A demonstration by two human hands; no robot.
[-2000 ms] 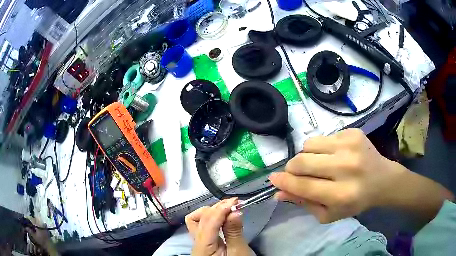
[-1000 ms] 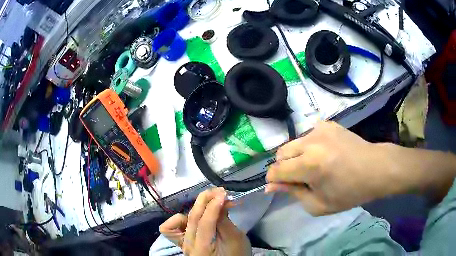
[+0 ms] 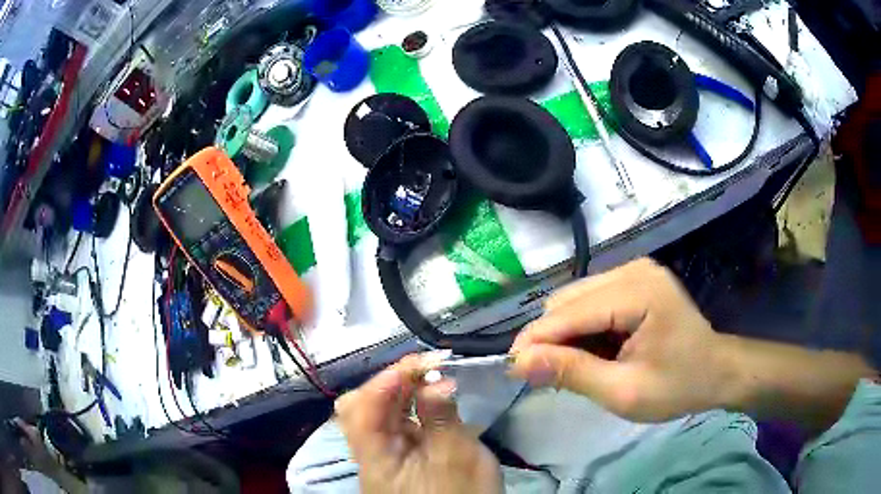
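Observation:
My right hand [image 3: 628,343] holds slim silver tweezers [image 3: 475,362] over my lap, pointing left. My left hand [image 3: 415,425] pinches a small white piece [image 3: 434,375] between thumb and finger, at the tweezers' tip. The headphones' band [image 3: 411,314] lies at the bench's front edge, behind my hands. Its open ear cup housing [image 3: 411,189] shows electronics and a small shiny blue part inside. The padded ear cup [image 3: 512,151] is right of it. A black speaker plate [image 3: 386,128] with a small white label sits just behind the open cup.
An orange multimeter [image 3: 230,241] with red and black leads lies at the left. A blue cup [image 3: 336,60] and solder wire reel [image 3: 259,147] are behind it. A loose ear pad [image 3: 504,56], a black ring part [image 3: 654,95] on blue-handled pliers and a thin rod [image 3: 597,121] lie right.
The tweezers are more level, and the white piece shows more clearly at my left fingertips. My left hand has turned, its fingers less upright. The camera view has shifted slightly.

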